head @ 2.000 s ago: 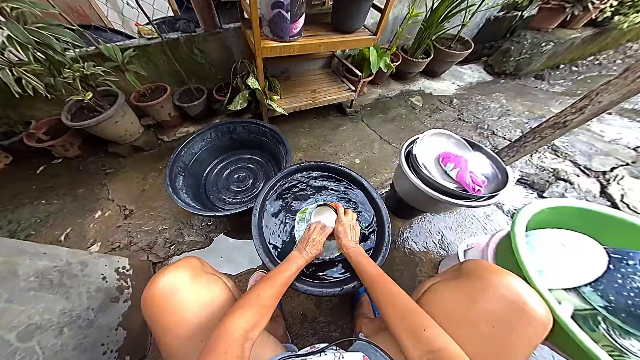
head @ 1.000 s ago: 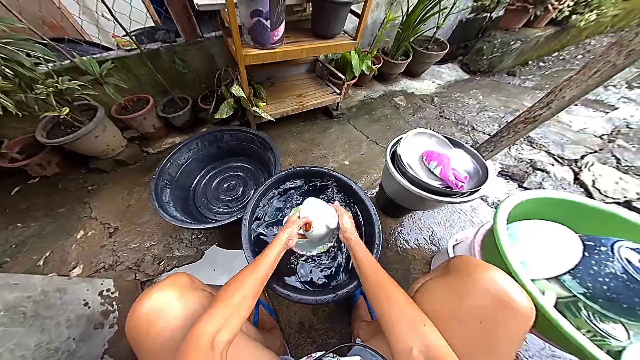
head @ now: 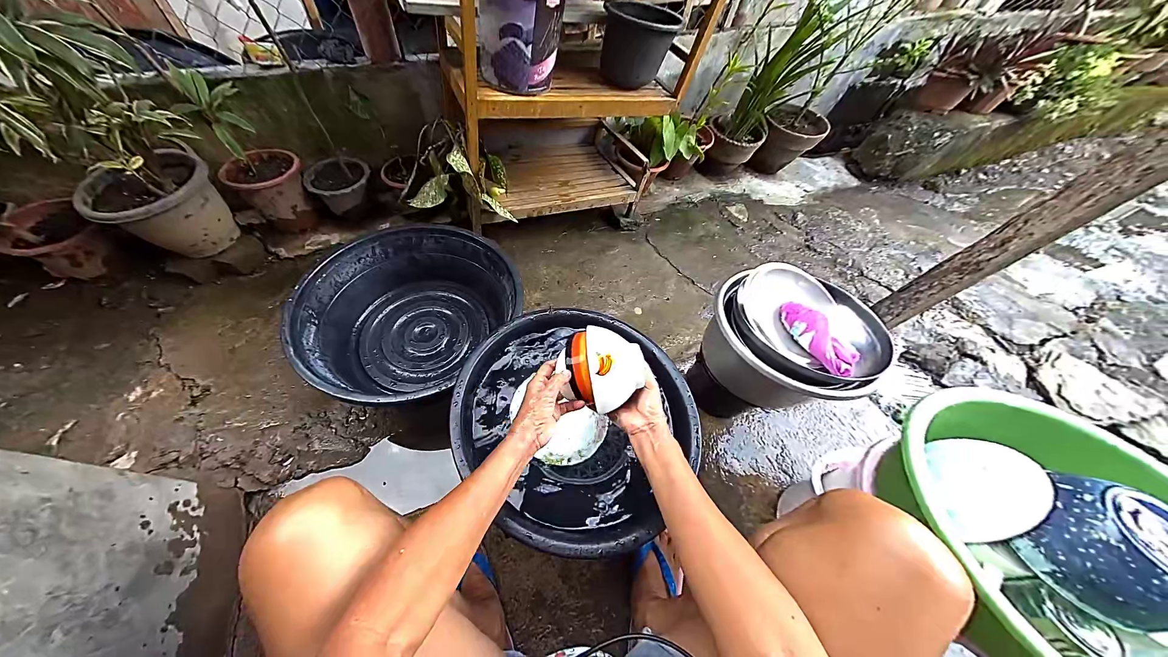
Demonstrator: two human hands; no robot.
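Note:
Between my two hands, a white bowl with an orange and black band (head: 613, 367) is held tilted over a black basin of water (head: 689, 429). My left hand (head: 545, 406) grips the banded side, and my right hand (head: 641, 408) cups the other side from below. Under the bowl, a white plate with a greenish edge (head: 573, 438) lies in the water, partly hidden by my left hand and the bowl.
A second black basin (head: 424, 328) stands behind left. At right are stacked metal pots and basins (head: 762, 370) with a pink cloth (head: 819, 338) on top, and a green tub (head: 935, 415) holding dishes. A wooden shelf (head: 566, 100), potted plants and a slanting wooden post (head: 1022, 233) stand beyond.
My hands have raised the bowl from low over the basin and turned it, so its orange band and side now show. The plate beneath is now more visible.

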